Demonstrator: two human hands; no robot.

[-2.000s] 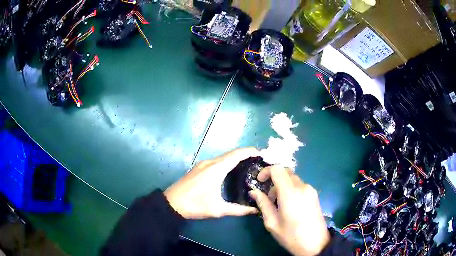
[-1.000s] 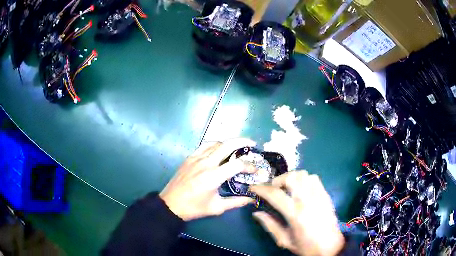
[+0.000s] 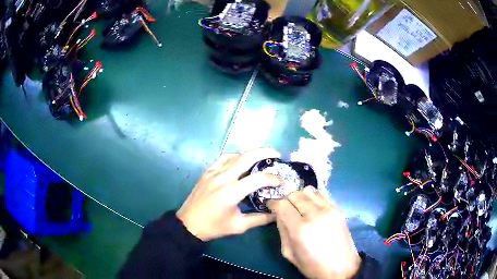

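A round black housing (image 3: 306,173) is held just above the green bench in front of me, its open side up, with a silver-grey circuit board (image 3: 284,177) in it. My left hand (image 3: 220,199) grips the housing from the left, its fingers over the rim and one fingertip on the board. My right hand (image 3: 316,231) is at the near right side, its fingers bunched together at the board's lower edge. What its fingertips touch or pinch is hidden.
Two short stacks of black units (image 3: 297,46) stand at the back. Wired units lie massed at right (image 3: 417,212) and at left (image 3: 62,87). A container of yellow liquid (image 3: 343,19) and a carton (image 3: 436,32) are at the back right. A blue stool (image 3: 41,190) stands at lower left.
The housing has turned from tilted to open side up, showing the board. My right hand left the board, then came back, its fingers now closed together at the board's lower edge.
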